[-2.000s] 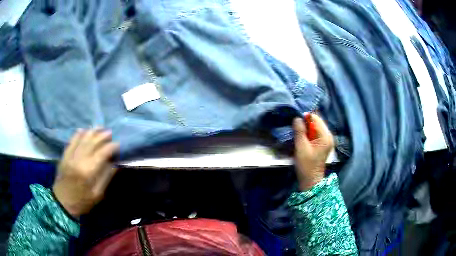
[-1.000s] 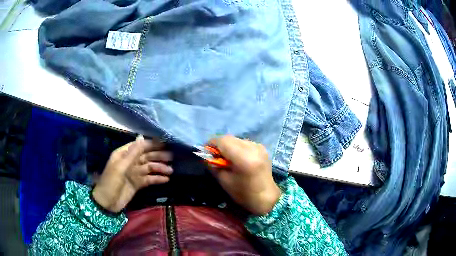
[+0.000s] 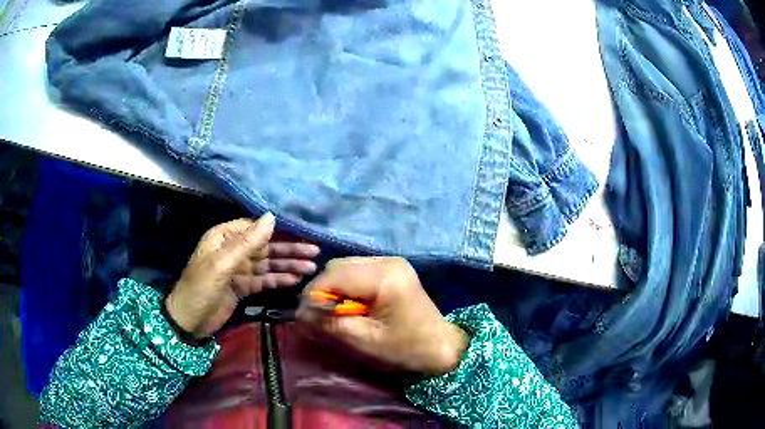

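A mid-blue denim garment (image 3: 352, 126) lies spread with its inside up. It has a white label (image 3: 195, 43), yellowish seam stitching (image 3: 214, 92) and a button placket (image 3: 492, 159). Its hem (image 3: 335, 242) runs along the table's near edge. My left hand (image 3: 239, 272) is at the hem left of centre, thumb tip on the edge and other fingers spread below; it seems to pinch the hem, the index finger hidden. My right hand (image 3: 382, 312) is closed around orange thread snips (image 3: 342, 304), just below the hem and right of my left hand. The blades are hardly visible.
A sleeve with its cuff (image 3: 549, 205) sticks out right of the placket on the white table (image 3: 566, 266). A long heap of denim (image 3: 679, 184) lies at right, hanging over the table edge. Something bright blue (image 3: 63, 268) is below the table at left.
The garment was turned and its placket side laid out on the table. In the last second it shifted slightly up and left, my left hand moved right along the hem, and the snips dropped below it.
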